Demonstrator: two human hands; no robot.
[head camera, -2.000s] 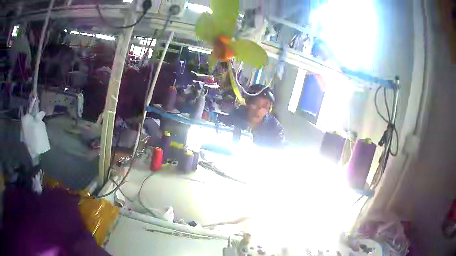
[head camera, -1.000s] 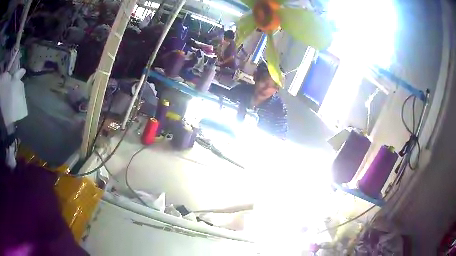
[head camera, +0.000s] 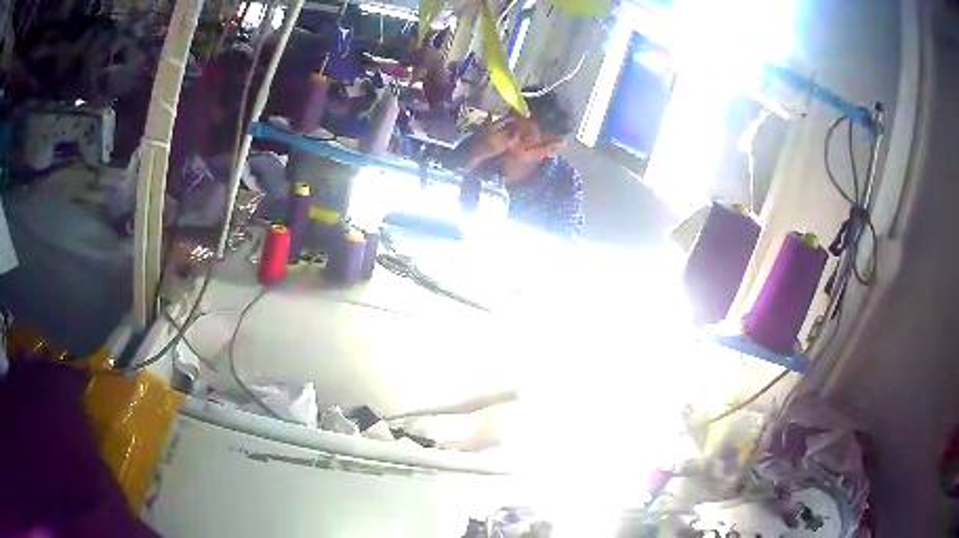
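Observation:
No hand of mine is in the picture. The worn white machine table lies nearest in front of me. A dark purple fabric stack fills the lower left corner, with shiny orange-yellow plastic wrap along its right side. White glare covers the middle right of the view and hides what lies there. Dark knobs and small metal parts show only partly at the bottom edge, and I cannot tell them clearly.
A red spool and purple spools stand behind the table edge. Large purple cones stand on a blue rack at right. A person sits opposite. A pale post rises at left. Crumpled clear plastic lies lower right.
The view has tilted down and shifted. The fan blades have moved up towards the top edge, and more of the front table shows. The person opposite now has a hand raised near the head.

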